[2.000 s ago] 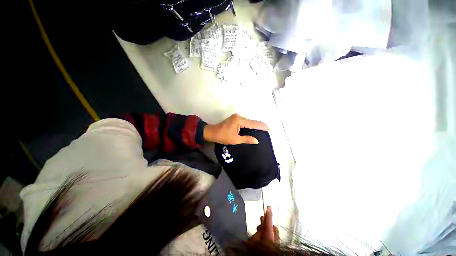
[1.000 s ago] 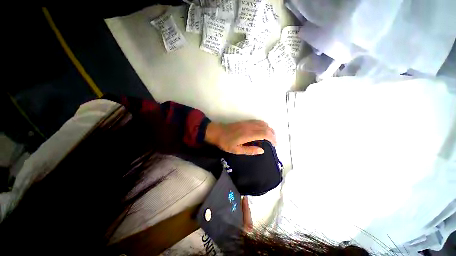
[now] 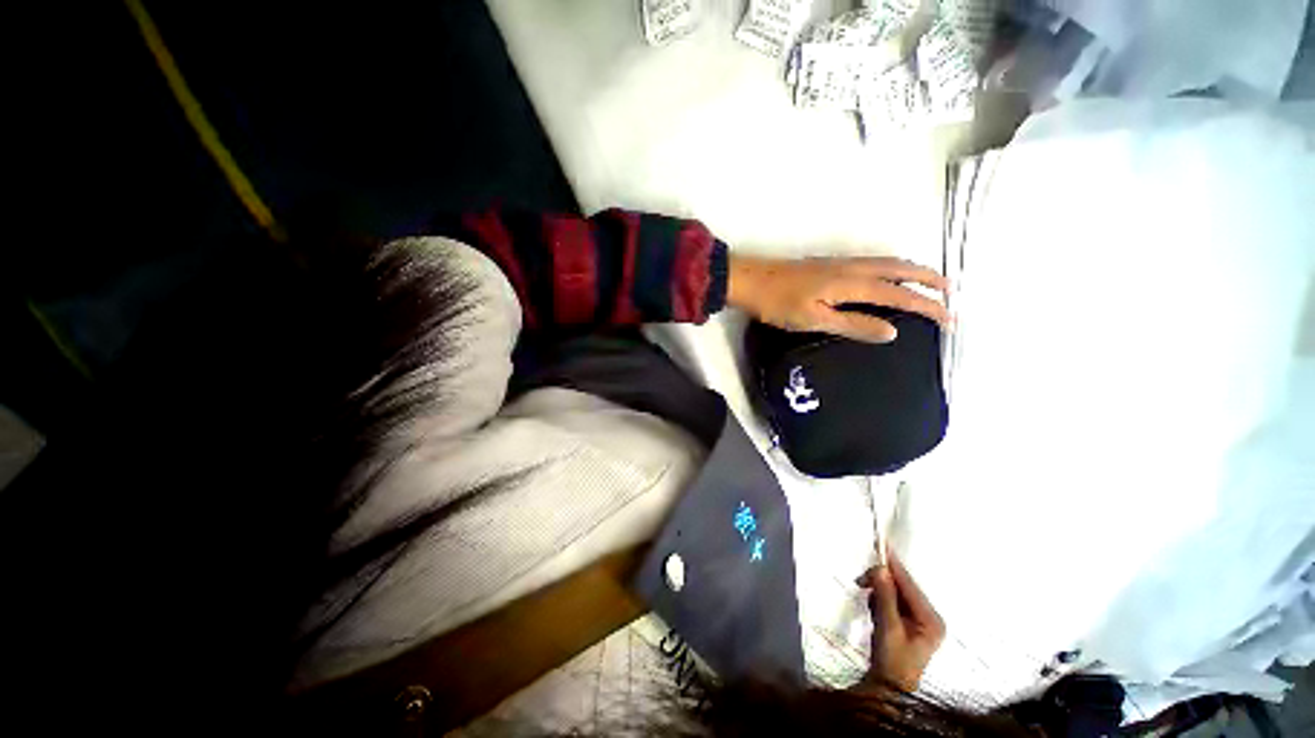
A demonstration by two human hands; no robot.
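Observation:
A small black bag [image 3: 865,404] with a white logo lies on the white table [image 3: 649,144] in front of me. My left hand [image 3: 844,296] rests over the bag's far edge, fingers spread along it and thumb on its face, holding it. My right hand [image 3: 904,620] is nearer to me, beyond the bag's near edge. Its thumb and fingers pinch a thin pale stick or cord that runs up to the bag's near edge. Whether it joins the bag is unclear.
Small white printed packets [image 3: 865,65] lie at the table's far side. Bright white sheets [image 3: 1125,361] cover the right side, with crumpled bluish-white wrapping [image 3: 1197,43] at upper right. Black items [image 3: 1082,707] lie at the bottom right. The dark floor has a yellow line [image 3: 209,130].
The bag now lies with its logo face more in view. My right hand has come out from below the bag, pinching the thin stick or cord. The camera view has shifted.

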